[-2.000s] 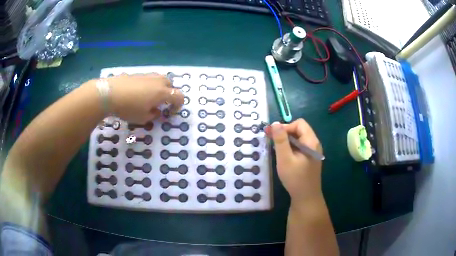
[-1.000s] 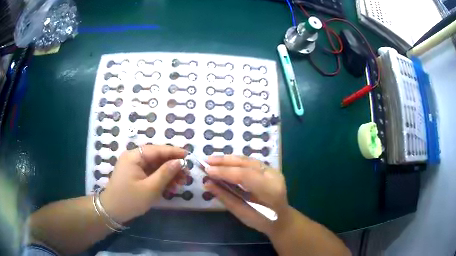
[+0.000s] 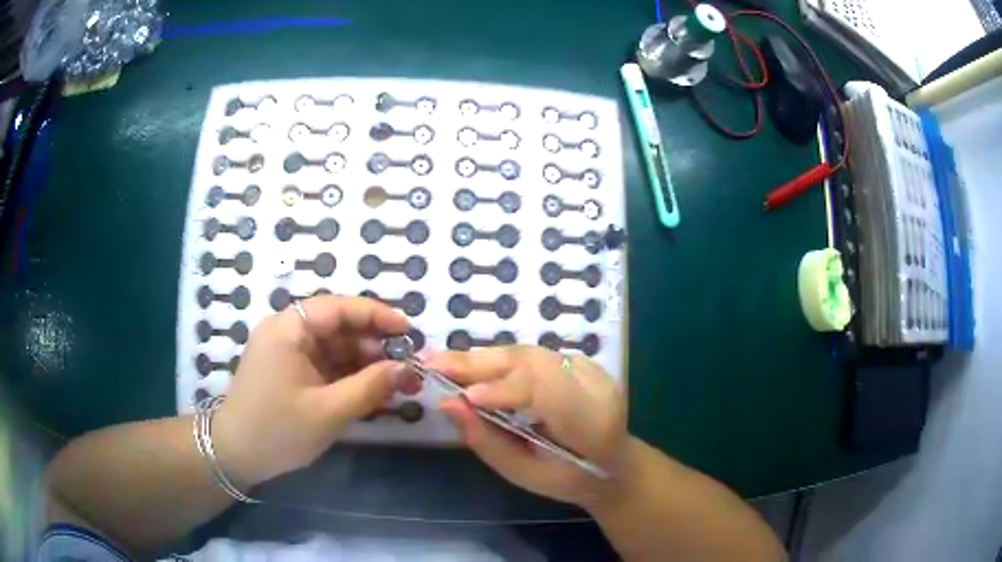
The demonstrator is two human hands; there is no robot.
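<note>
My left hand (image 3: 321,368) holds a small round silver-grey component (image 3: 398,347) between its fingertips, above the lower middle of the tray. My right hand (image 3: 538,412) holds slim silver tweezers (image 3: 516,426), pointing up and left. Their tips are at the component; whether they touch it I cannot tell. The white foam tray (image 3: 423,90) lies flat under both hands, with columns of dumbbell-shaped slots. Silver or white rings show in upper slots. A small black clump (image 3: 613,236) lies at the tray's right edge. My hands hide some lower slots.
Right of the tray lies a mint-green utility knife (image 3: 650,145). Beyond are a silver fixture (image 3: 675,53), a black mouse (image 3: 789,88), a red probe (image 3: 798,187), a pale green tape roll (image 3: 824,290) and stacked trays (image 3: 879,220). A bag of shiny parts (image 3: 93,38) is upper left.
My left hand has come down from the tray's upper part, and my right hand has moved left from the tray's right edge. Both have met over the lower tray. The view has shifted slightly.
</note>
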